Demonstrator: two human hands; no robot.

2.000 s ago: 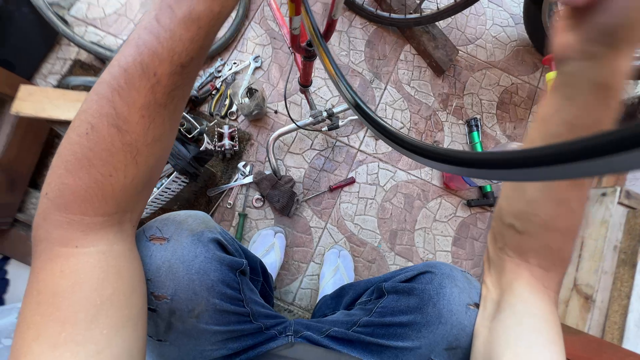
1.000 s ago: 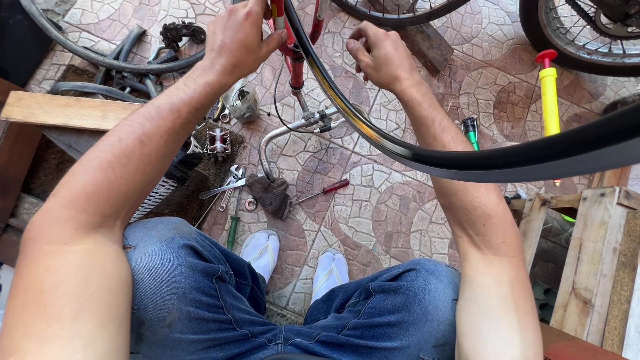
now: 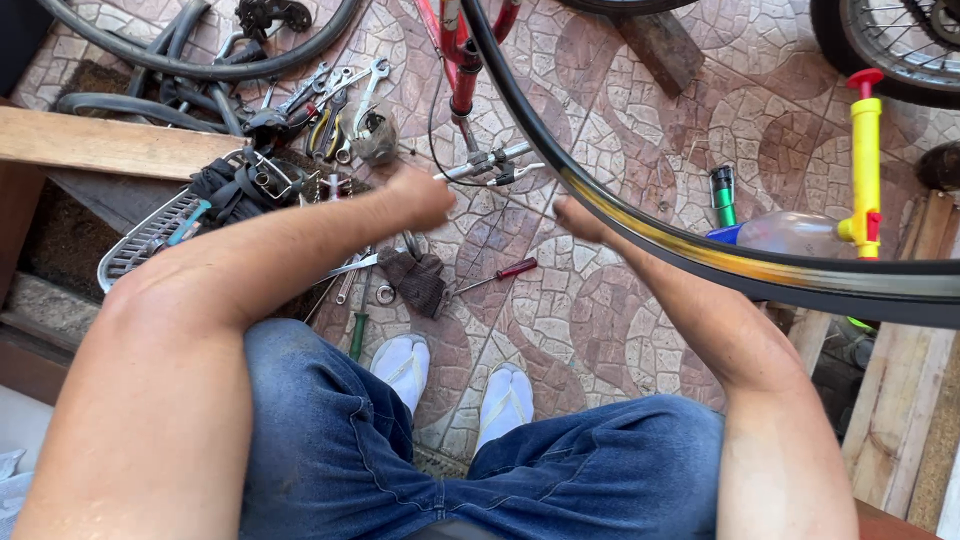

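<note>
A bicycle rim with a black tyre (image 3: 525, 124) curves across the right side, in front of part of my right hand (image 3: 581, 219). My left hand (image 3: 426, 199) is blurred and curled beside the end of a silver handlebar (image 3: 480, 163); whether it grips anything does not show. Between the hands lie the handlebar and a brake lever (image 3: 517, 174), below a red bicycle frame's head tube (image 3: 465, 86). The right hand's fingers are partly hidden behind the wheel. Below the hands on the tiles are a dark knitted glove (image 3: 414, 281) and a red-handled screwdriver (image 3: 517, 268).
Wrenches (image 3: 369, 82), pliers (image 3: 324, 131) and a green-handled tool (image 3: 358, 335) lie at the left, near a wooden plank (image 3: 112, 142) and a loose tyre (image 3: 202, 69). A yellow pump (image 3: 866, 165) on a plastic bottle (image 3: 795, 234) and wooden boards (image 3: 892, 405) are at the right.
Both hands were raised high in the view, the left by the red frame a second ago. Both have come down toward me, to either side of the handlebar.
</note>
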